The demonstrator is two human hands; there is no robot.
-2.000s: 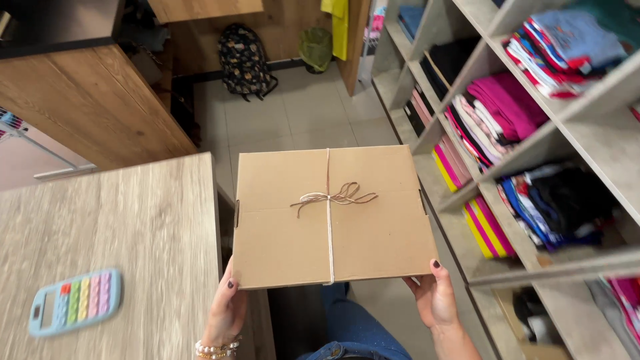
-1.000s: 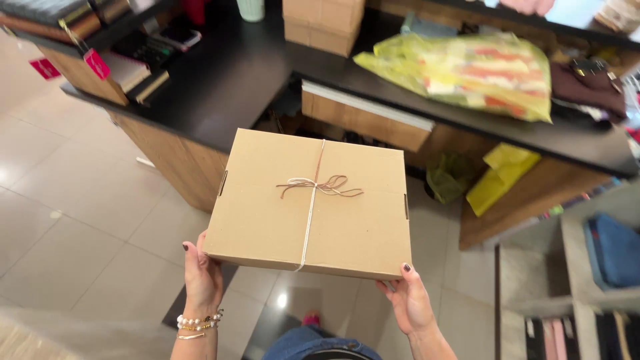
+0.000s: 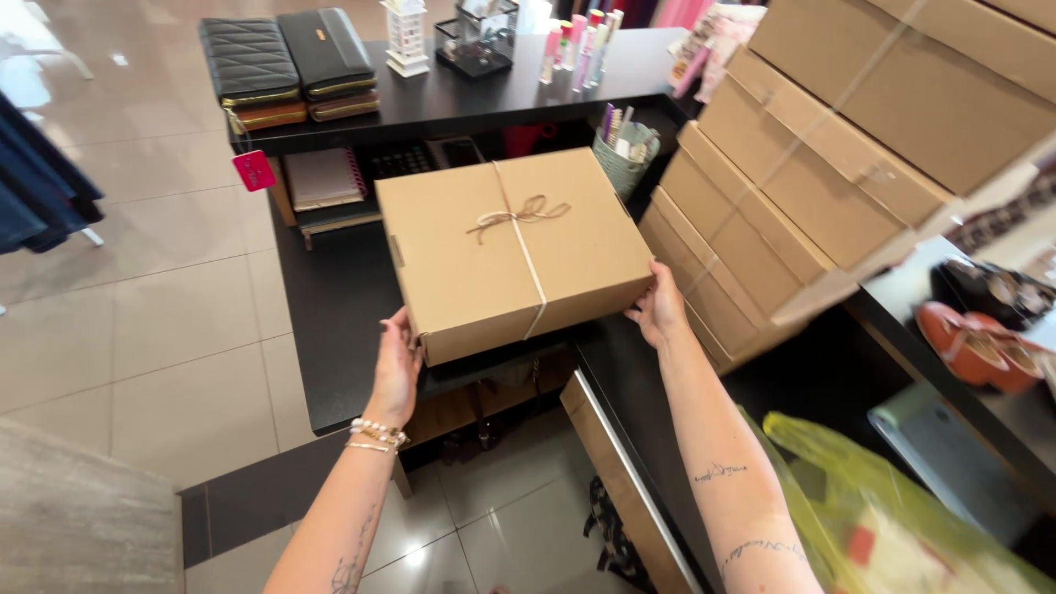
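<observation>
A closed brown cardboard box [image 3: 511, 264], tied with twine in a bow [image 3: 518, 216] on its lid, is held level between my two hands. At its near left corner, my left hand [image 3: 396, 367] grips the side, with beaded bracelets [image 3: 378, 433] at the wrist. My right hand [image 3: 660, 305] holds the near right corner, fingers partly hidden under the box. The box is over the black desk top [image 3: 330, 330]; whether its underside touches the desk cannot be told.
Stacked cardboard boxes [image 3: 759, 190] stand close at the right. Behind are wallets [image 3: 289, 62] on a raised black shelf, notebooks [image 3: 326, 181] beneath it and a pen cup [image 3: 623, 157]. A yellow-green plastic bag [image 3: 891, 511] lies at the lower right, beside an open drawer [image 3: 631, 487].
The view has turned from shelves of folded clothes to the black desk. The box, held in both hands throughout, has moved from above the floor to over the desk.
</observation>
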